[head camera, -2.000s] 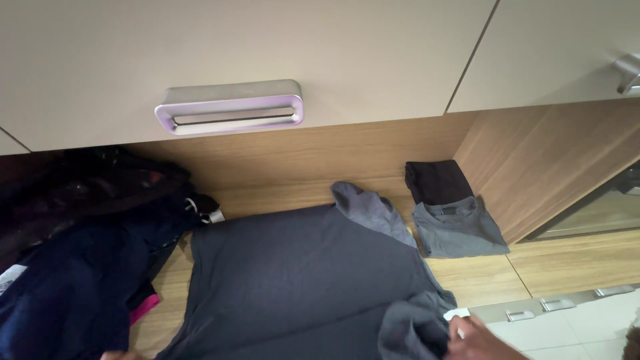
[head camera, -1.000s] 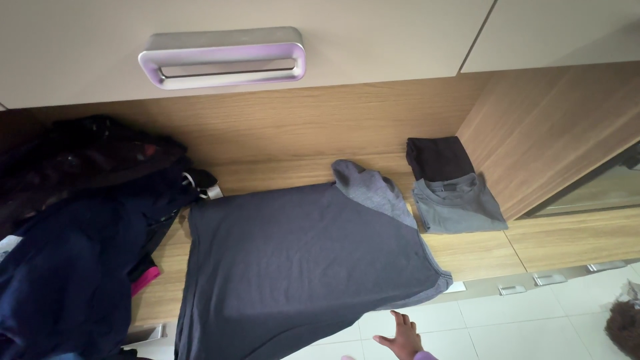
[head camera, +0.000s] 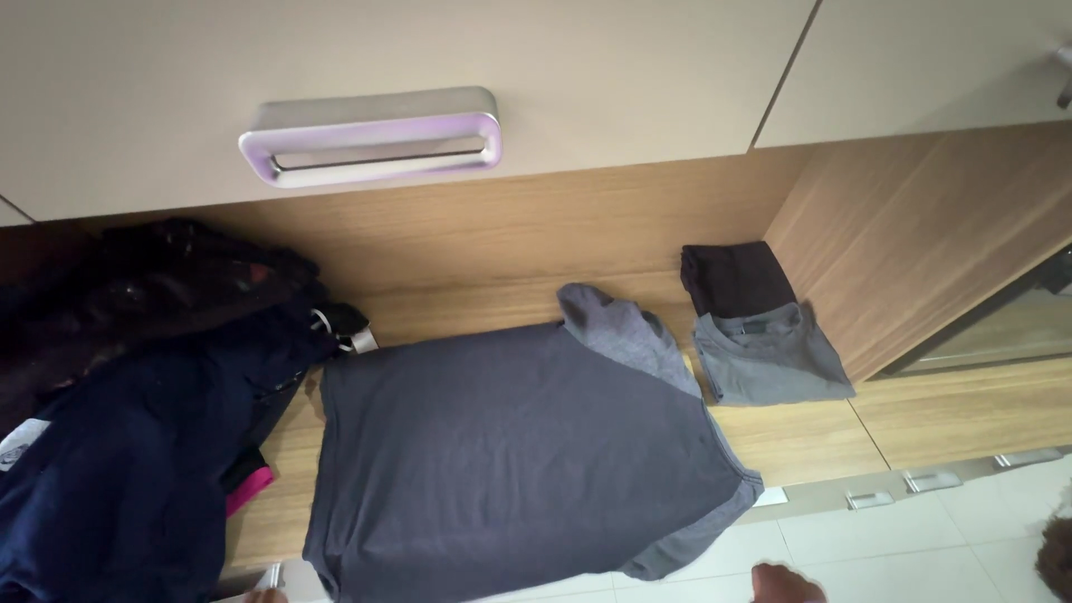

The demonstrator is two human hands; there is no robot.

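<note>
A dark grey T-shirt (head camera: 511, 452) with lighter grey raglan sleeves lies spread out on the wooden shelf, its lower side hanging over the front edge. My right hand (head camera: 785, 584) shows only in part at the bottom edge, below the collar end and apart from the shirt; its fingers are mostly out of view. Just a bit of my left hand (head camera: 266, 596) shows at the bottom, close to the hem end; whether it touches cloth cannot be told. A folded grey T-shirt (head camera: 766, 360) lies at the right, against a folded black garment (head camera: 737, 279).
Dark blue and black clothes (head camera: 142, 419) are heaped at the left. Above the shelf is a cabinet front with a metal handle (head camera: 377, 138). A wooden side panel (head camera: 921, 226) stands at the right. Drawer handles (head camera: 932, 481) line the front edge above white floor tiles (head camera: 888, 536).
Two seconds ago my right hand held the shirt near its collar; it has let go and moved down. The shirt's near sleeve, bunched then, now lies spread out over the shelf edge.
</note>
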